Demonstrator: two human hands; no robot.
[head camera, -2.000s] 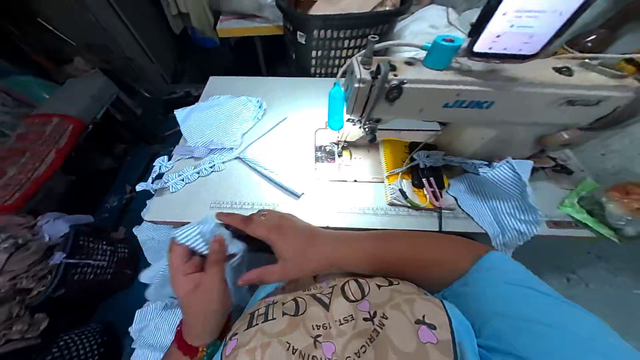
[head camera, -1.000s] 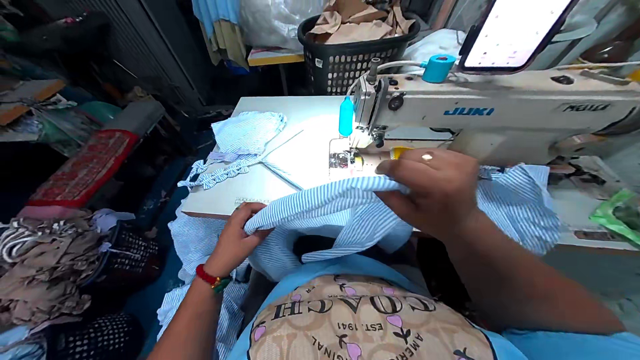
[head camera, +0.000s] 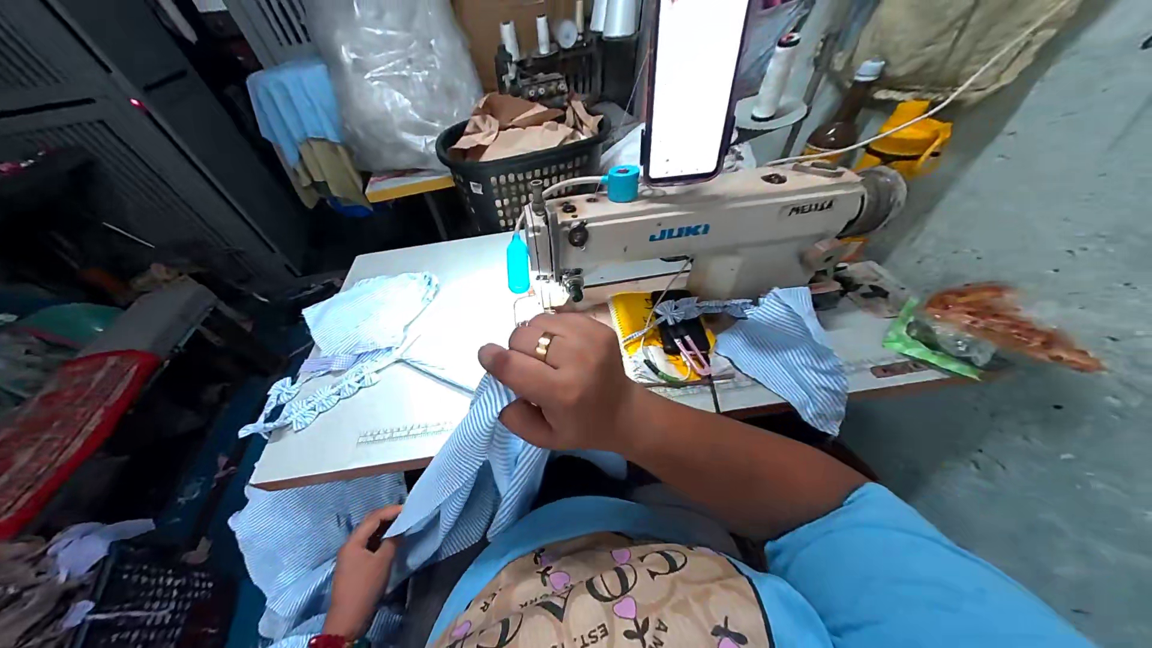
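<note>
My right hand (head camera: 571, 382), with a ring on one finger, grips the upper end of a blue-and-white striped fabric piece (head camera: 477, 463) just in front of the needle area of a Juki sewing machine (head camera: 702, 234). Lower down at the left, my left hand (head camera: 364, 562) holds the edge of the same fabric below the table's front edge. More striped fabric (head camera: 306, 531) hangs beside my left hand. On the table's left part lie a folded striped piece (head camera: 369, 310) and a gathered strip (head camera: 333, 400). Another striped piece (head camera: 787, 351) drapes over the front edge at the right.
The white sewing table (head camera: 405, 450) has a ruler marking along its front. A yellow pouch (head camera: 634, 319) with small tools lies under the machine arm. A lit phone (head camera: 697, 90) stands above the machine. Behind is a black basket (head camera: 531, 171) of brown pieces; a green plastic bag (head camera: 927, 342) lies right.
Two seconds ago both hands were together at the lower left. One second ago they stretched the fabric wide; now it hangs more steeply, my left hand lower. The view has shifted.
</note>
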